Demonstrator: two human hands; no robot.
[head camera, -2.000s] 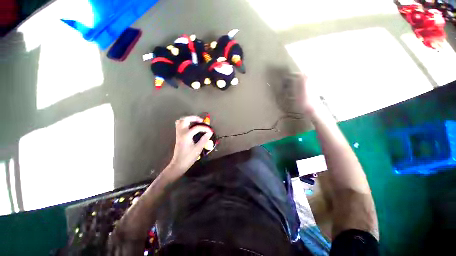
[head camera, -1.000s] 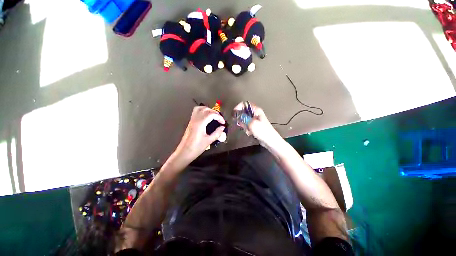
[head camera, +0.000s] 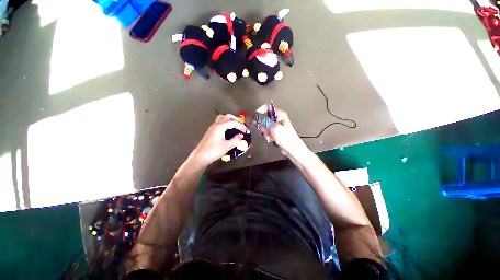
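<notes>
My left hand (head camera: 220, 135) is closed round a small black plush toy (head camera: 238, 143) near the table's front edge. The toy's red-and-yellow striped tip stands up beyond my fingers. My right hand (head camera: 276, 126) is just to the right, apart from the toy, and holds a small silvery-grey tool (head camera: 265, 120), which looks like thread snips. A dark sewing thread (head camera: 327, 108) lies curved on the table to the right and runs towards my right hand. No needle can be made out clearly.
A plush pile (head camera: 236, 52) lies beyond my hands. A mobile phone (head camera: 151, 22) and a blue tray (head camera: 123, 8) are at the upper left, red pieces (head camera: 489, 24) at the far right. An open box of toys (head camera: 118, 219) is at lower left, a small carton (head camera: 373, 202) right of my legs.
My right hand has come from the far right to beside the toy, and the tool now shows in it. The thread now lies loose on the table. The view has shifted.
</notes>
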